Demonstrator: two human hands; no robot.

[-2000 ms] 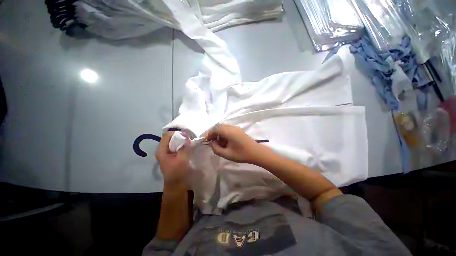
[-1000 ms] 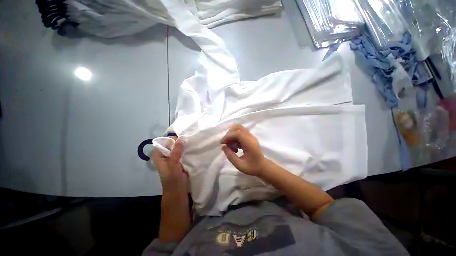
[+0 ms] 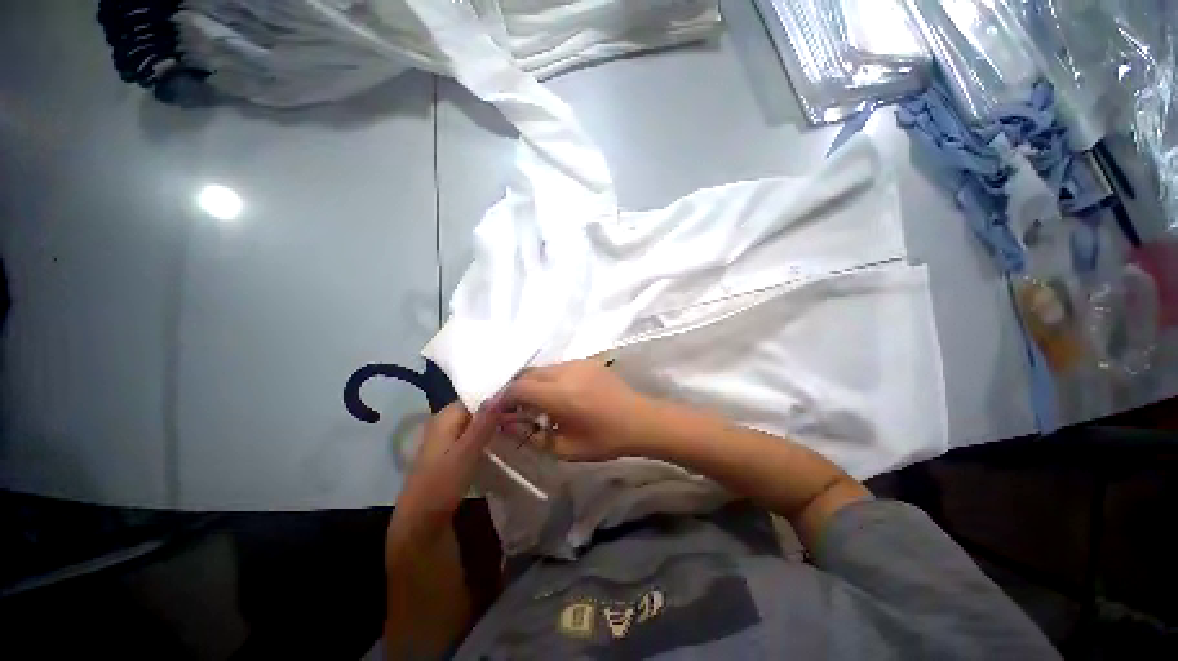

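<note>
A white shirt [image 3: 801, 323] lies on the table in front of me, collar end to the left, one sleeve stretching away. A black hanger hook [image 3: 371, 391] sticks out at the collar. My left hand [image 3: 446, 458] grips the shirt cloth by the collar. My right hand [image 3: 568, 407] meets it there, its fingertips pinching the cloth edge. A small dark tip shows just above my right hand; I cannot tell what it is. A narrow white strip of cloth hangs below the fingers. The fingertips partly hide the pinched spot.
White shirts [image 3: 310, 52] with several black hooks [image 3: 142, 52] lie at the far left. Clear bags [image 3: 846, 52] are at the far right, with tangled blue fabric strips [image 3: 975, 155] beside them. A yellow-brown item [image 3: 1053, 323] and something pink [image 3: 1154, 278] lie near the right table edge.
My right hand left the cloth, then moved back left to meet my left hand at the collar. The collar part has been turned, and more of the hanger shows.
</note>
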